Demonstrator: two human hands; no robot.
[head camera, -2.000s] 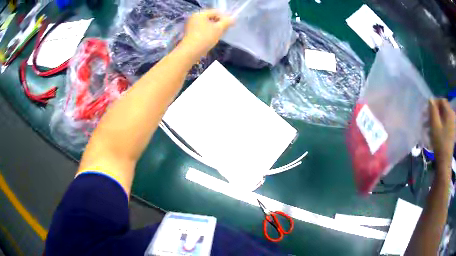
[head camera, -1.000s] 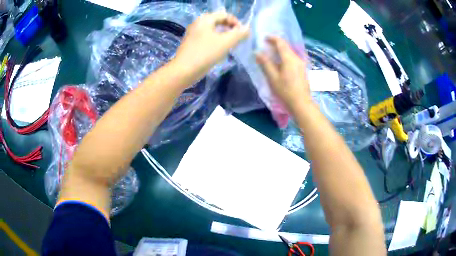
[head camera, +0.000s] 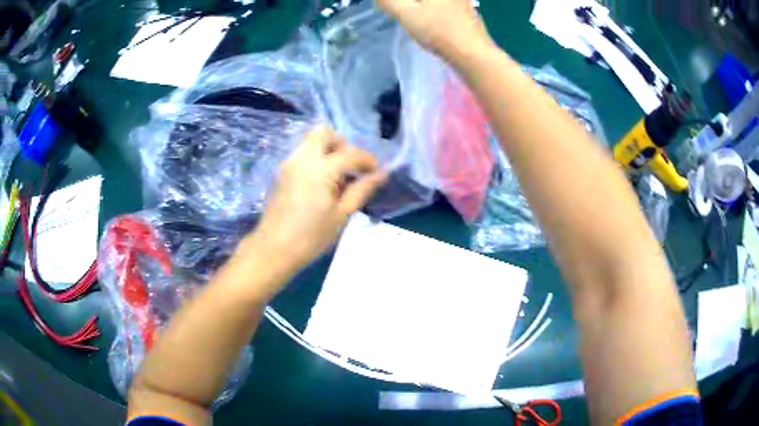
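Note:
My right hand (head camera: 441, 25), partly cut off by the top edge, is closed on the top of an upright grey translucent bag (head camera: 354, 79) with a dark thing showing in it. A clear bag of red pieces (head camera: 466, 146) lies against its right side, below my right forearm; I cannot tell whether it is inside. My left hand (head camera: 320, 183) is blurred, its fingers curled near the bag's lower left edge; I cannot tell if they grip it. A white sheet (head camera: 420, 304) lies in front.
Bagged black cables (head camera: 225, 158) lie left. A crumpled bag with an orange-red coil (head camera: 133, 266) and red-black wires (head camera: 62, 291) lie further left. Scissors (head camera: 537, 412) and a measuring strip (head camera: 449, 399) are near the front edge. A yellow-black heat gun (head camera: 645, 146) lies right.
My left hand has moved down from the bag's top. My right hand has moved up to the top edge. The grey bag now stands more open, and the red pieces show more fully.

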